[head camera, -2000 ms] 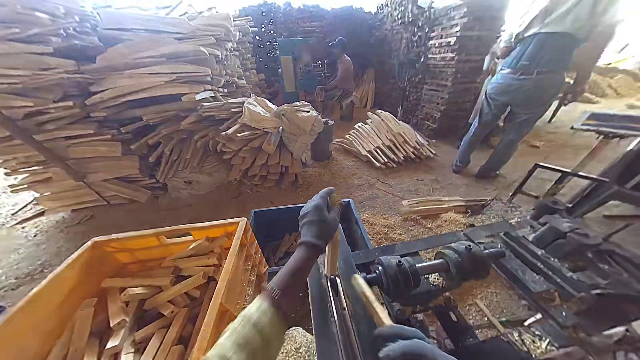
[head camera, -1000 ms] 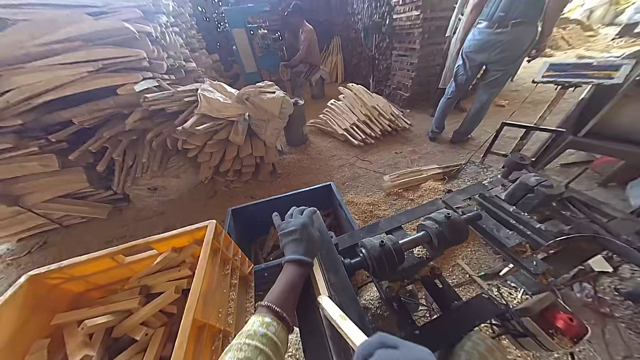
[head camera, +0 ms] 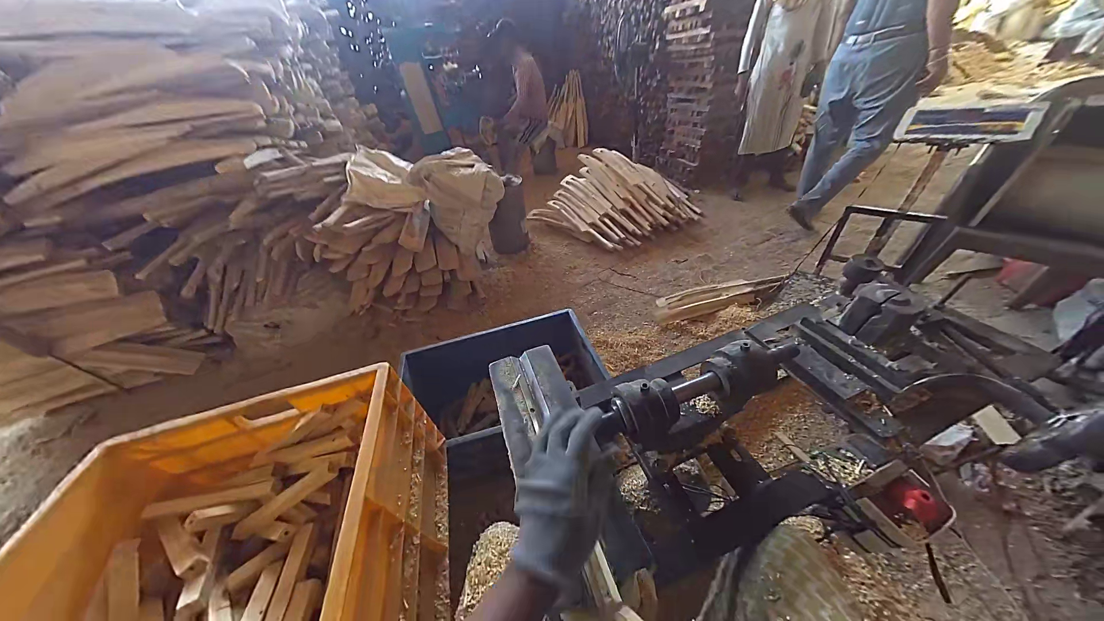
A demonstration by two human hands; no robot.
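Note:
My left hand (head camera: 561, 492), in a grey glove, lies with its fingers reaching over the metal guide rails (head camera: 530, 388) of a woodworking machine. Under and beside its palm a wooden strip (head camera: 599, 573) runs along the rails toward the bottom edge; whether the fingers press on it is hidden. To the right of the hand are the machine's dark shaft and round collars (head camera: 647, 410). My right hand is out of the picture. A yellow plastic crate (head camera: 379, 448) of short wooden pieces (head camera: 285, 500) stands to the left.
Beyond the rails is a dark blue crate (head camera: 492, 341) with wood pieces. Stacked wood (head camera: 129, 129) rises at the left, and a pile of strips (head camera: 621, 198) lies on the floor. One person sits at the back; two others stand at the upper right. Sawdust (head camera: 638, 345) surrounds the machine.
My left hand has moved nearer along the rails, uncovering their far end. The gloved right hand at the bottom has left the view. A second standing person shows more fully at the upper right.

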